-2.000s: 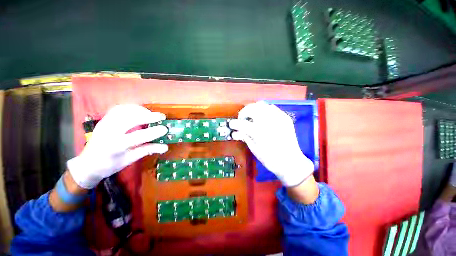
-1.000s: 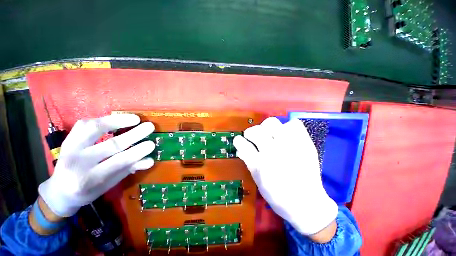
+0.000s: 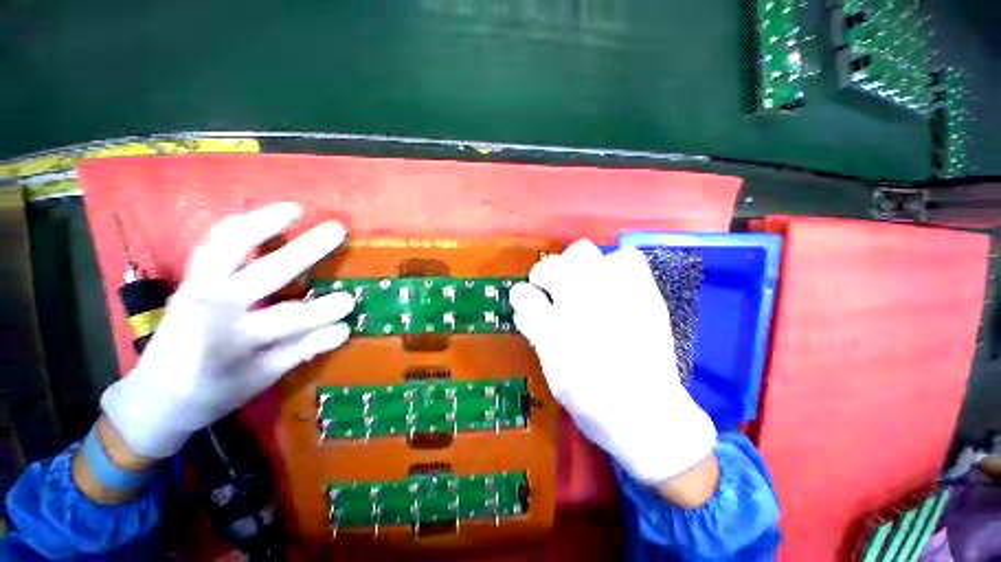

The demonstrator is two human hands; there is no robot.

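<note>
An orange-brown fixture [image 3: 423, 359] lies on a red mat. Three green circuit boards sit in its recesses: a top board [image 3: 428, 307], a middle board [image 3: 423, 409] and a bottom board [image 3: 428, 502]. My left hand [image 3: 225, 329], in a white glove, rests its fingertips on the left end of the top board, with its upper fingers spread. My right hand [image 3: 615, 357], in a white glove, has its fingertips at the right end of the top board. Whether the fingertips pinch anything is hidden.
A black electric screwdriver [image 3: 146, 304] lies at the left, bit pointing up. A blue bin [image 3: 730, 329] with small screws stands at the right beside a red mat stack [image 3: 878, 373]. Boards lie on the green belt [image 3: 384, 77]. Green-and-white strips and a purple sleeve [image 3: 966, 516] show lower right.
The top board now sits in the upper recess, and my left hand's upper fingers have lifted and spread. My right hand stays at the board's right end. The camera view has shifted.
</note>
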